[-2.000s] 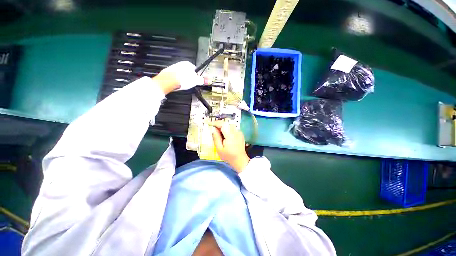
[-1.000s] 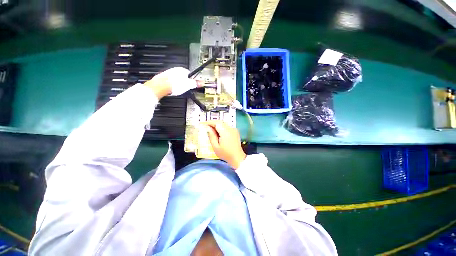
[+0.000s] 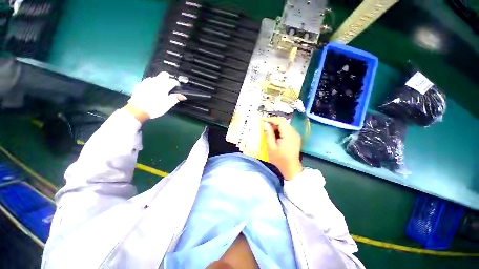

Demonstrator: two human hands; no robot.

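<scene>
My left hand [image 3: 156, 95], in a white glove with a bare fingertip showing, is over the lower left part of the black foam tray [image 3: 239, 68]. Its fingers are at the end of a black rod-shaped workpiece [image 3: 193, 95]; whether they grip it is hard to tell. Other rods with silver sections lie in the tray's slots. My bare right hand [image 3: 283, 144] is at the near end of the metal fixture [image 3: 257, 79], its fingers beside the yellow block [image 3: 263, 142]. No rod is seen in the fixture.
A blue bin [image 3: 368, 86] of small black parts stands right of the fixture. Two clear bags of black contents [image 3: 420, 105] lie further right. A yellowish post [image 3: 362, 21] rises behind the bin. A blue crate [image 3: 433, 220] is below the bench at right.
My left hand has moved from the fixture to the tray, and the black piece has left the fixture. My right hand remains at the fixture's near end. The view has turned.
</scene>
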